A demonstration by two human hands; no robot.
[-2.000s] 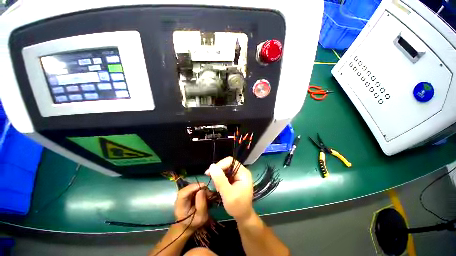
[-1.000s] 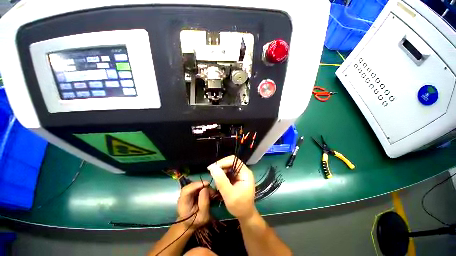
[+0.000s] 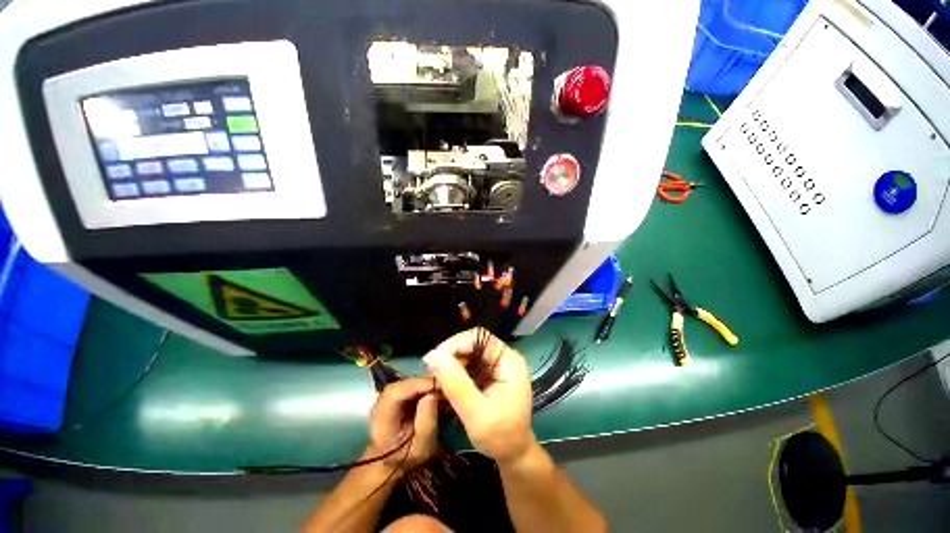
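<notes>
My right hand (image 3: 488, 390) is shut on several thin black wires, whose orange-red tips (image 3: 506, 279) fan out above it, in front of the black machine front. My left hand (image 3: 404, 422) is shut on a wire bundle (image 3: 382, 373). Its reddish and yellowish ends show above the hand and orange-brown ends below it. The fingertips of both hands are close together. The metal-lined feed slot (image 3: 438, 270) is above the hands, and no wire is seen in it. Metal parts show in the machine window (image 3: 453, 130).
Touch screen (image 3: 177, 141) at left, red emergency knob (image 3: 582, 93) and round button (image 3: 559, 175) right of the window. Yellow-black pliers (image 3: 690, 321), a dark pen (image 3: 615, 310), orange-handled snips (image 3: 677, 186) and a second white machine (image 3: 823, 156) stand at right. Blue bin (image 3: 47, 344) at left.
The wire that ran up to the slot is away from it, and another orange tip shows lower left of the fan. The mechanism in the window has shifted. The hands have barely moved.
</notes>
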